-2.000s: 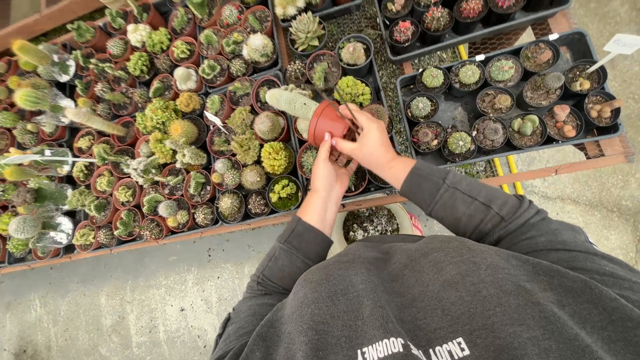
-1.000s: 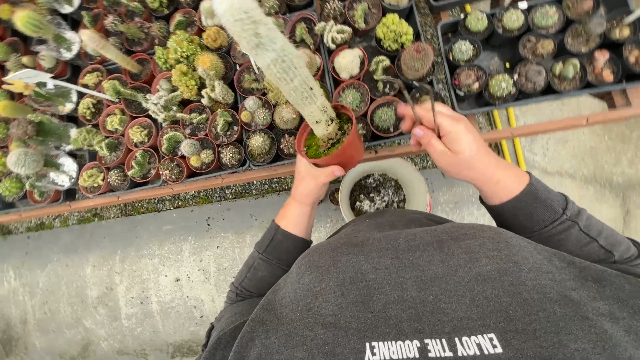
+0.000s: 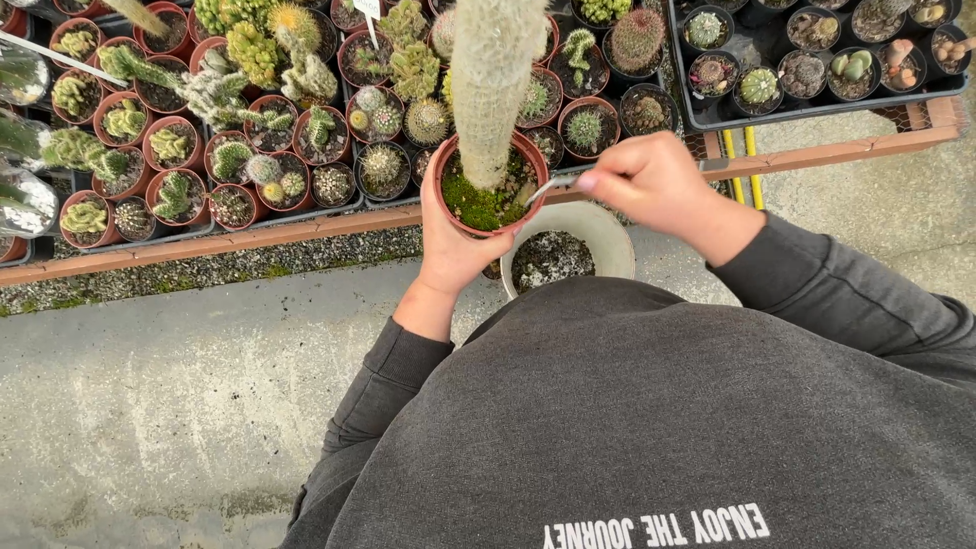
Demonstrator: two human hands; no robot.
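Observation:
My left hand (image 3: 454,240) holds a terracotta-coloured plastic pot (image 3: 442,200) from its left and near side, thumb along the rim. A tall, pale, woolly columnar cactus (image 3: 492,91) stands upright in it, its top cut off by the frame edge. Green moss (image 3: 476,204) covers much of the soil around the stem. My right hand (image 3: 648,183) grips a thin metal tool (image 3: 560,181), whose kind I cannot tell; its tip is inside the pot's right rim, at the soil. Below the pot is a pale round bucket (image 3: 614,242) with dark, white-flecked soil in it.
Trays of small potted cacti (image 3: 280,181) fill the bench ahead, edged by a wooden rail (image 3: 328,226). A black tray of succulents (image 3: 808,109) is at the upper right. Yellow hoses or pipes (image 3: 753,164) run beneath the rail. Concrete floor (image 3: 168,396) lies at the lower left.
The pot, tilted in both hands at first, is now upright in my left hand. My right hand left it and has since brought the metal tool to the soil inside the rim.

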